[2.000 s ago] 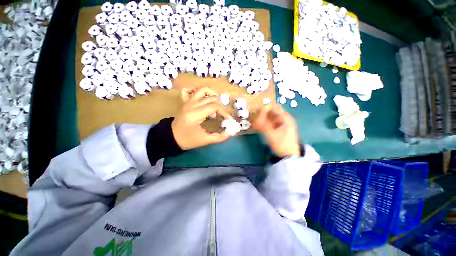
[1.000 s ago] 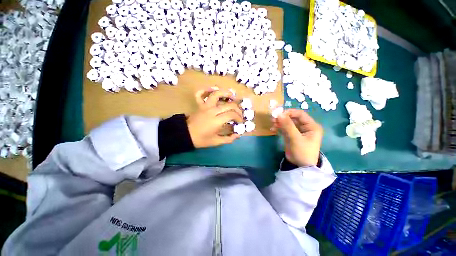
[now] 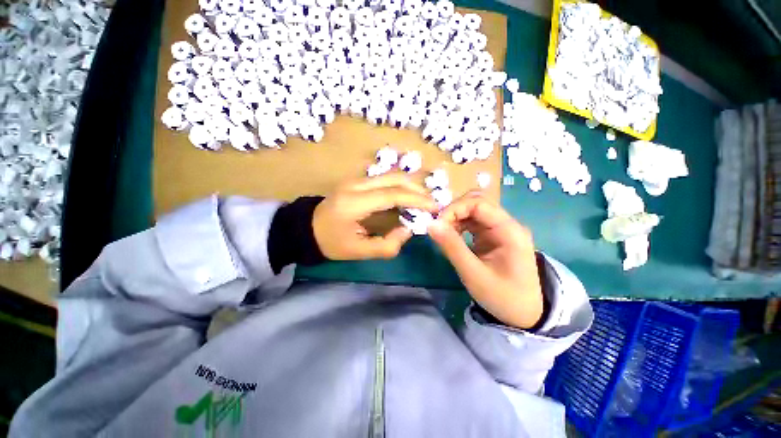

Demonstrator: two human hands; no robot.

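Observation:
My left hand (image 3: 364, 221) is at the front edge of the cardboard sheet (image 3: 248, 178), with thumb and fingers closed on a small white housing (image 3: 414, 221). My right hand (image 3: 492, 248) meets it from the right, its thumb and fingertip touching the right side of that housing. Whether a cap is between the right fingertips cannot be told. Several loose white housings (image 3: 410, 160) stand just behind my hands. A large block of standing housings (image 3: 342, 64) covers the back of the cardboard. A loose heap of small white caps (image 3: 544, 144) lies right of it.
A yellow tray (image 3: 549, 64) full of flat white pieces is at the back right. Crumpled wipes (image 3: 658, 165) lie in front of it. Grey-brown stacked boards (image 3: 749, 192) stand at far right. Blue crates (image 3: 599, 355) are below the bench. A heap of white parts (image 3: 38, 128) is at far left.
My right hand has moved left from beside the cap heap and now meets my left hand. My left hand has lifted clear of the loose housings and holds one. The view has shifted slightly.

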